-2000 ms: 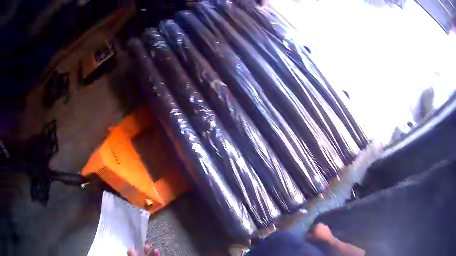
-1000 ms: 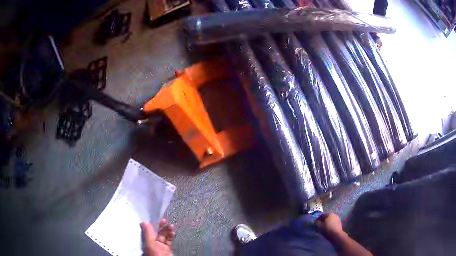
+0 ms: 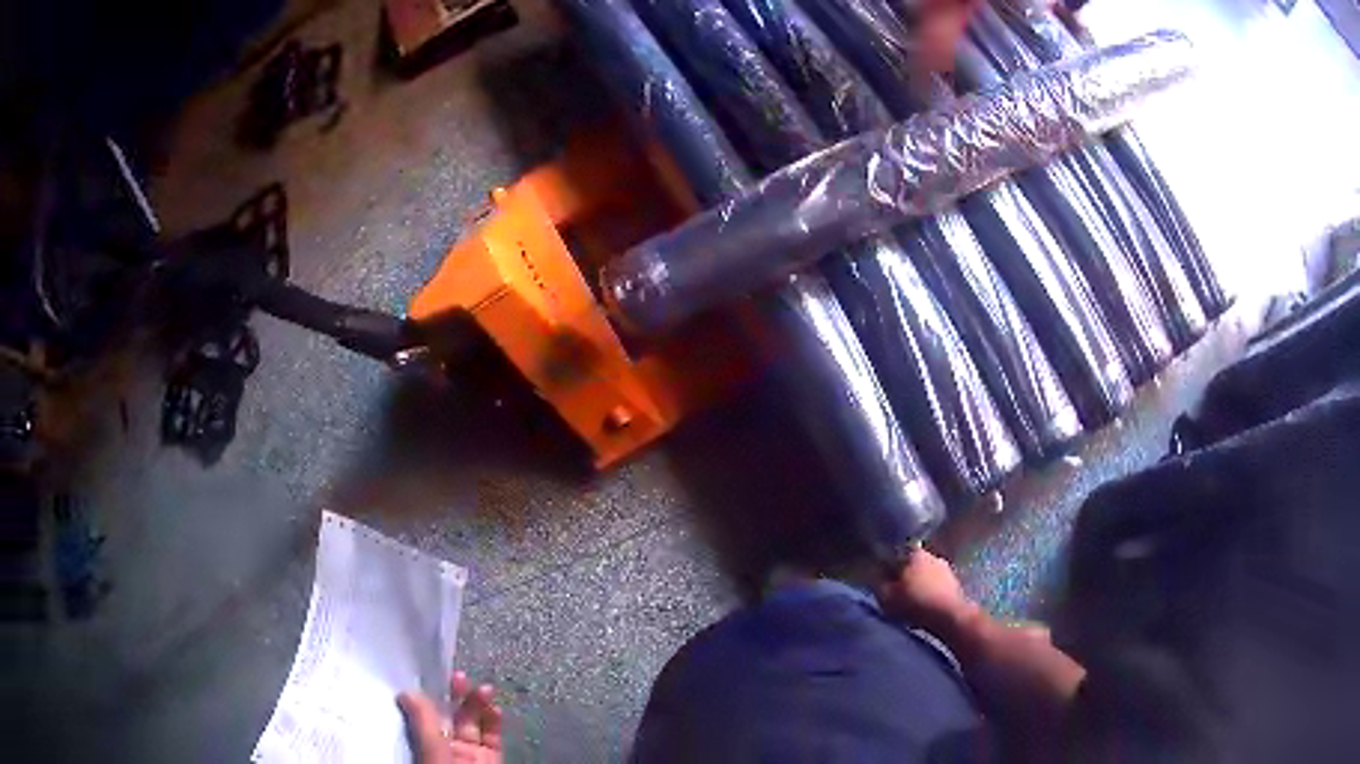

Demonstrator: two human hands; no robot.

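My left hand (image 3: 455, 724), cut off by the bottom edge, grips a white sheet of paper with punched holes (image 3: 366, 642), thumb on top. My right hand (image 3: 932, 590) is beside a blue-clad knee (image 3: 806, 672), close to the near end of a roll; its fingers are partly hidden, and I cannot tell if it touches the roll. Dark film-wrapped rolls (image 3: 970, 343) lie side by side. One more wrapped roll (image 3: 895, 179) lies slantwise across them, its near end over the orange pallet jack.
The orange pallet jack (image 3: 545, 321) stands left of the rolls, its black handle (image 3: 336, 317) pointing left. Another person's hand (image 3: 940, 30) is at the top edge. A small brown carton (image 3: 440, 30) is at upper left. Bright glare lies at upper right.
The crosswise roll, absent two seconds ago, has come in at the top and swung nearer, its left end lower. My right hand has moved up to the roll end. The blue-clad knee shows larger.
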